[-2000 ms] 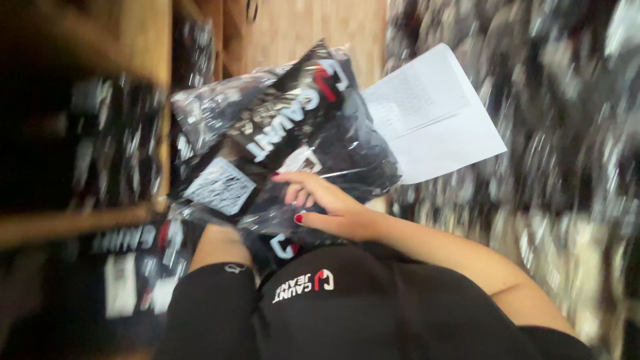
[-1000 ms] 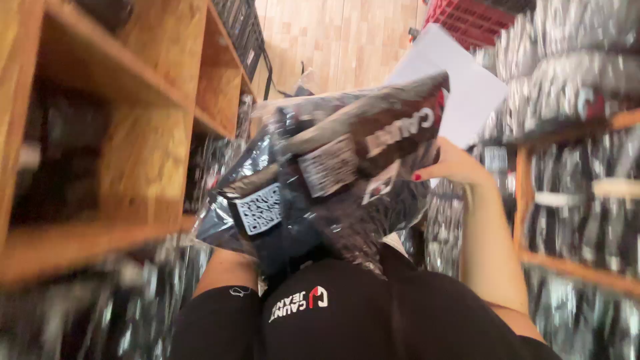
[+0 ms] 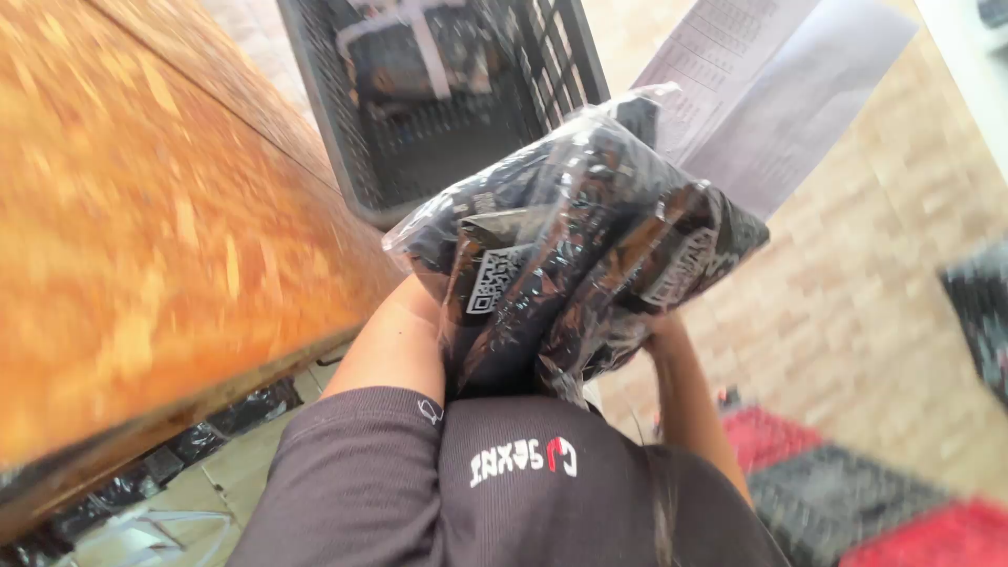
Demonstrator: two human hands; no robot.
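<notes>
Several dark garments in clear plastic bags (image 3: pixel 575 236) lie stacked across my forearms, close to my chest. Two of the bags bear labels with printed codes. Both my hands are hidden behind or under the bags; only the forearms show, the left one at the left of the stack and the right one at its right. Beyond the stack, to the right, printed paper sheets (image 3: pixel 803 102) stick out. What holds the sheets is hidden.
A black plastic crate (image 3: pixel 331 134) with wrapped items inside stands on the floor ahead. An orange-brown chipboard surface (image 3: pixel 173 213) runs along the left. Red and dark crates (image 3: pixel 850 480) are at the lower right, blurred. Dark bagged items (image 3: pixel 252 409) lie below the board's edge.
The view has moved from between the shelves to the black crate. My right hand, seen earlier at the bags, is now hidden behind them. The bags remain against my chest.
</notes>
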